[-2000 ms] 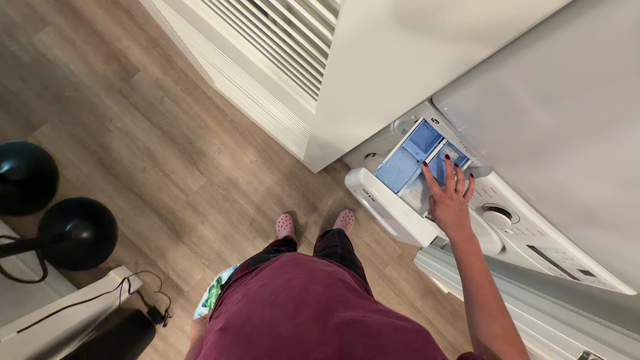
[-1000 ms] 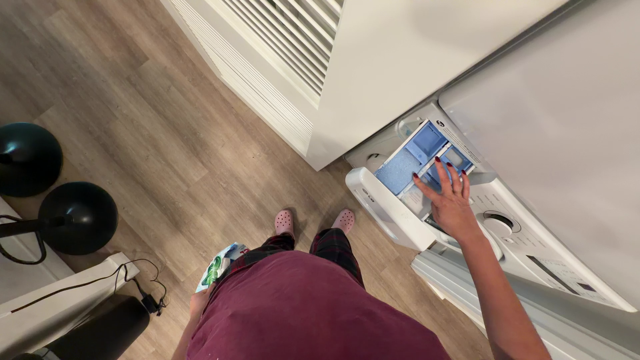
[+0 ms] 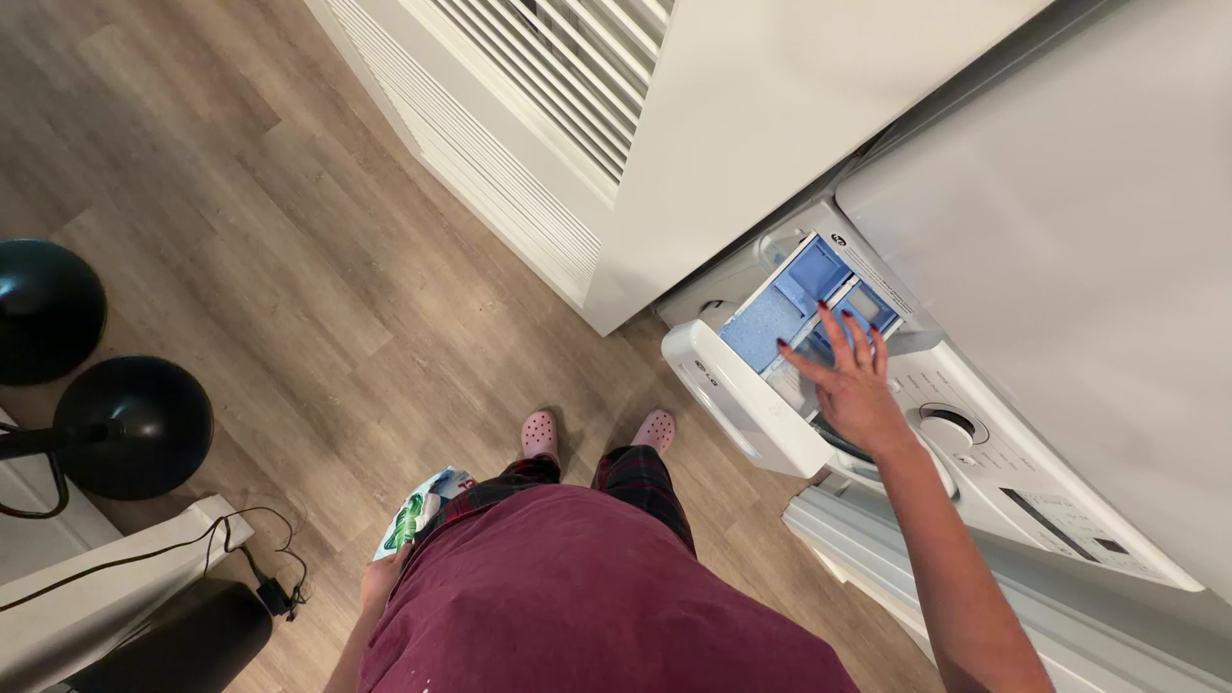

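My right hand [image 3: 855, 385] reaches over the pulled-out detergent drawer [image 3: 746, 409] of a white LG washing machine [image 3: 1039, 462]. Its fingers are spread, with the fingertips at the blue compartments [image 3: 775, 322]; whether they touch the plastic I cannot tell. The hand holds nothing that I can see. Low at my left side, my left hand [image 3: 383, 577] grips a soft package [image 3: 414, 515] with a green leaf print, partly hidden by my maroon shirt.
A white louvered door [image 3: 539, 87] stands beside the machine. Black round lamp parts [image 3: 135, 428] and a cable [image 3: 164, 549] lie to the left. The control dial [image 3: 948, 428] sits right of the drawer.
The leaf-print package at my left side shows more than two seconds ago. My right hand stays over the drawer, its fingers slightly shifted.
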